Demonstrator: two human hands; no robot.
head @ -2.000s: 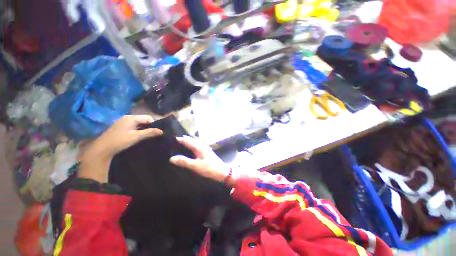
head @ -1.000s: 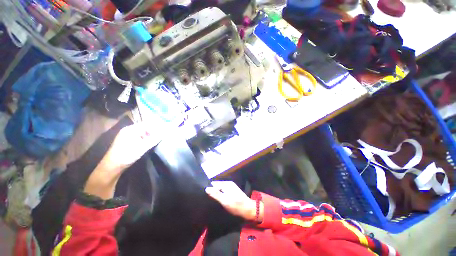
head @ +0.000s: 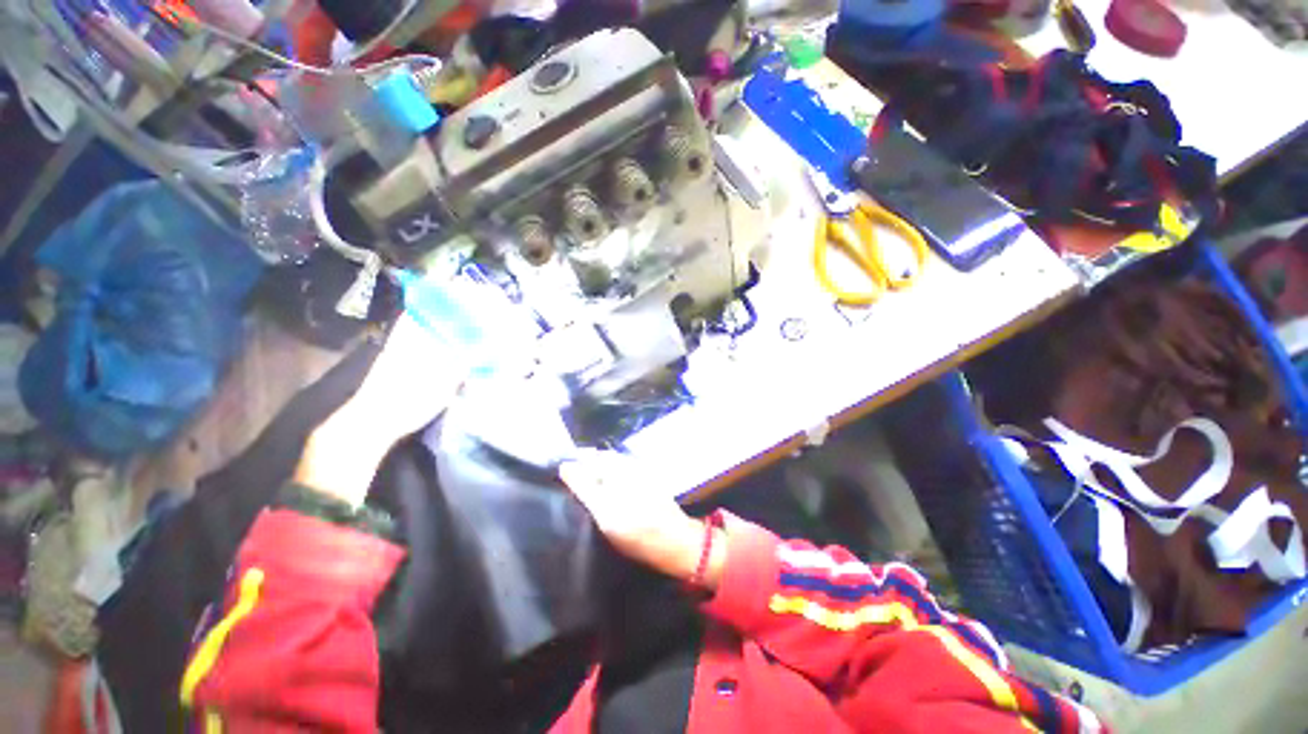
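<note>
Black fabric (head: pixel 488 574) runs from the needle area of the overlock machine (head: pixel 581 165) down over my lap and to the left. Its upper part shines pale under the lamp. My left hand (head: pixel 395 394) lies on the fabric just left of the needle area, its fingers washed out by glare. My right hand (head: pixel 628 509) holds the fabric's right edge near the table's front edge, with the fingertips on the cloth. The presser foot area is too bright to make out. A light-blue guard (head: pixel 442 304) sits on the machine front.
Yellow-handled scissors (head: pixel 869 254), a black phone-like rectangle (head: pixel 940 198) and a blue tool (head: pixel 803 126) lie right of the machine. Beyond is a dark fabric bundle (head: pixel 1069 136). A blue basket (head: pixel 1040 552) with brown cloth stands lower right. A blue plastic bag (head: pixel 136 323) is left.
Both hands have come from the lap side to the machine with the fabric. In the last second my left hand moved slightly right, and my right hand moved up and left toward the needle area.
</note>
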